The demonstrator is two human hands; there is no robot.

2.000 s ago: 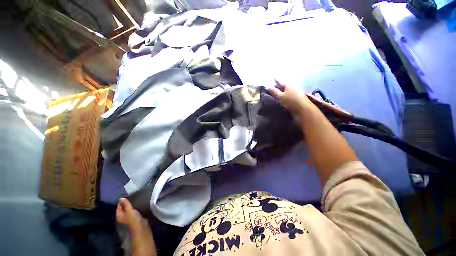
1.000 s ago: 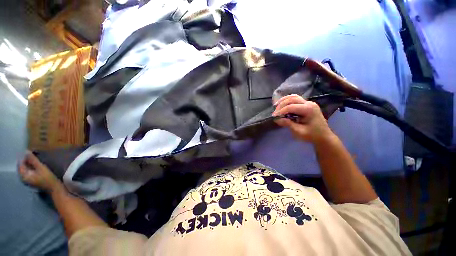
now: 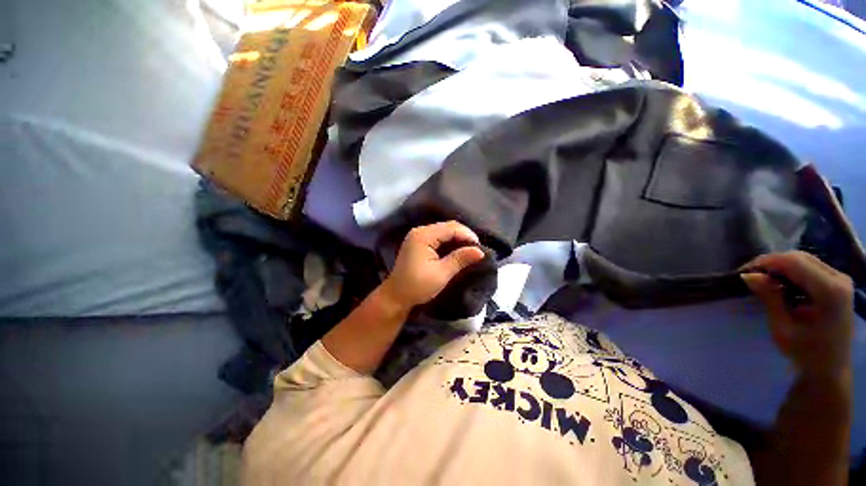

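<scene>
A charcoal-grey garment body [image 3: 608,180] lies on the blue-violet table cover [image 3: 684,337], with a patch pocket outline on its right part. My left hand [image 3: 432,261] pinches a bunched dark part of the garment at the near edge, close to my shirt. My right hand [image 3: 802,294] pinches the garment's lower edge at the right, and that edge runs as a folded band between the hands. White lining [image 3: 546,261] shows under the edge beside my left hand. No needle or thread can be made out.
A cardboard box [image 3: 271,109] with red lettering stands at the upper left. A dark cloth heap [image 3: 242,285] lies below it. Pale sheeting [image 3: 95,209] covers the far left. More grey and white garment pieces [image 3: 456,109] lie behind the work. Part of a dark red-brown object shows at the right edge.
The view has turned to the left. My left hand has come in from the far left towards my body with the garment edge. My right hand holds the lower edge farther right on the cloth.
</scene>
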